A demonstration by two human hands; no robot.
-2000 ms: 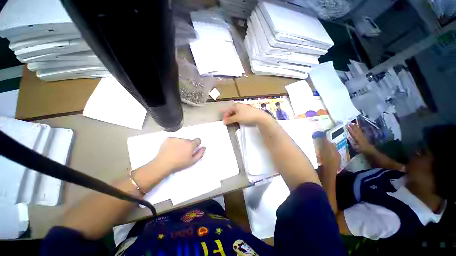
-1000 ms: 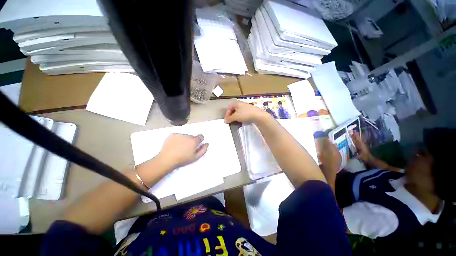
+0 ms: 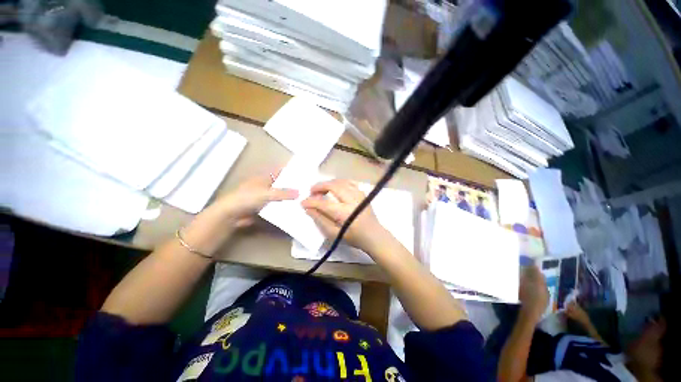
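My left hand (image 3: 252,200) holds the left edge of a white sheet or thin set (image 3: 293,213) in front of me, with the thumb on top. My right hand (image 3: 345,214) has its fingertips bent onto the right side of the same white piece. Under and beside it lies a larger white board (image 3: 392,213) on the bench. The black electric screwdriver (image 3: 455,78) hangs at the upper right of my hands, and its black cord passes in front of my right hand. Whether small screws are in my fingertips cannot be seen.
A white square sheet (image 3: 305,128) lies behind my hands. White stacks stand at the left (image 3: 127,119), back (image 3: 299,45) and back right (image 3: 515,123). A white work stack (image 3: 474,250) lies right, by a printed picture sheet (image 3: 461,197). Another person's arm (image 3: 523,321) is far right.
My view has turned left. My hands have come together and lifted a white piece from the board; my right hand has left the board's corner. The screwdriver now appears further right.
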